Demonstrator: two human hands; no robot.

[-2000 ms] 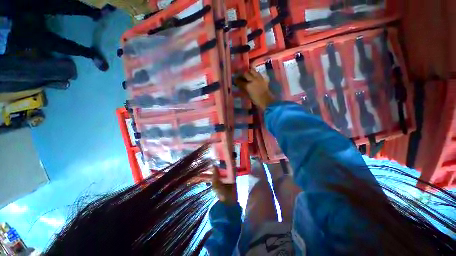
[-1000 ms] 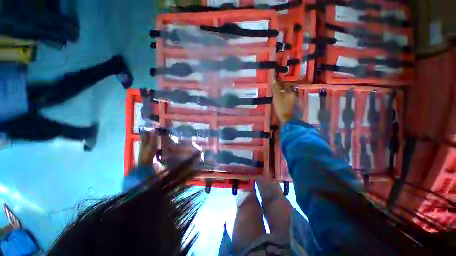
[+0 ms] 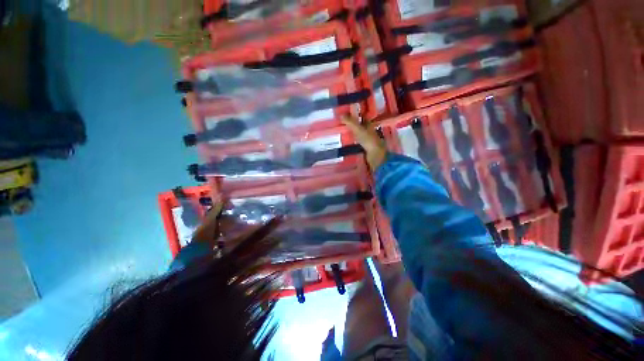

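A watch tray [image 3: 288,185], orange-red with black-strapped watches under shiny clear film, lies over another tray that shows at its left and front edges. My right hand [image 3: 368,139] is on its right edge, fingers at the rim. My left hand [image 3: 207,227] is at its left edge, partly hidden by dark hair and blurred. Both hands hold the tray between them. Strap ends stick out past its left side.
A tray of upright-running watches [image 3: 473,155] lies to the right. More filled trays [image 3: 459,42] lie behind. Reddish small-compartment trays [image 3: 625,218] stand at far right. Blue floor [image 3: 106,134] shows left, brown cartons [image 3: 134,28] at the back left.
The left hand has moved from the tray's front right to its left edge. The tray has turned and sits flatter. The person's legs at left are out of view.
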